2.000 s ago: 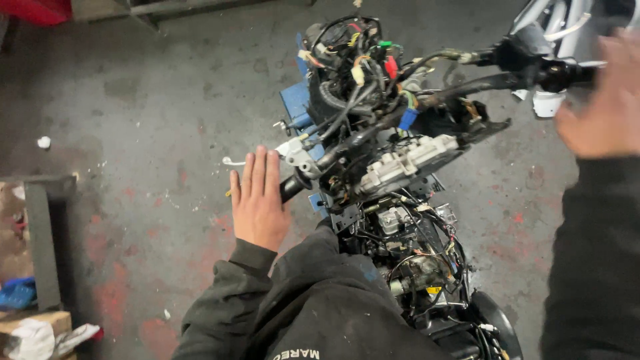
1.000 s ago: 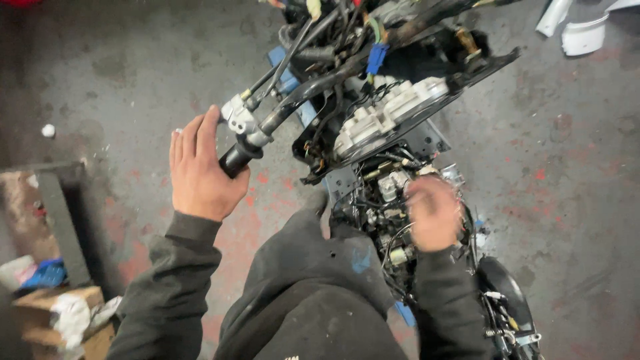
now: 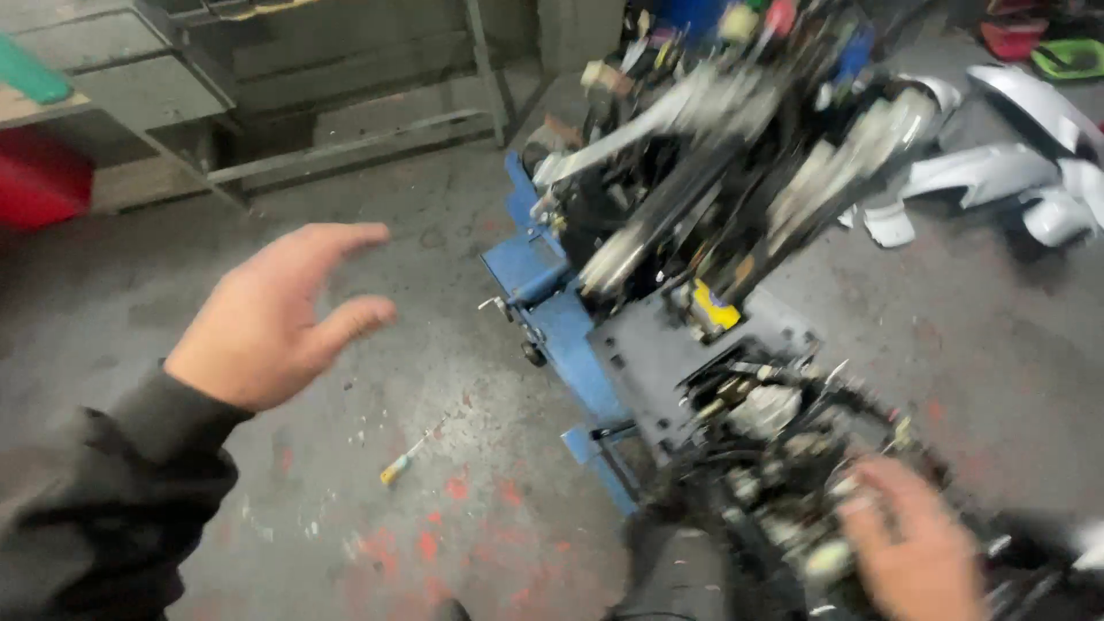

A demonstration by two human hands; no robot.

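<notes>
My left hand (image 3: 276, 315) hangs over the floor, left of a partly stripped motorcycle or scooter, its thumb and fingers apart around nothing. Over the machine's exposed engine area (image 3: 793, 448) is my right hand (image 3: 906, 535), blurred; whether it touches or holds a part is unclear. The handlebar (image 3: 664, 207) and its loose wiring are smeared by motion at the upper right. A grey metal plate (image 3: 642, 362) lies between the front end and the engine area, beside a blue metal lift or stand (image 3: 573, 345).
A screwdriver (image 3: 397, 470) lies on the floor left of the stand. White body panels (image 3: 992, 177) are on the floor at the right, near red and green trays (image 3: 1069, 60). A metal workbench (image 3: 345, 159) stands at the back left beside a red container (image 3: 39, 177).
My left hand has let go of the handlebar grip it was on a second ago. The handlebar has turned. The view has shifted forward to show the workbench.
</notes>
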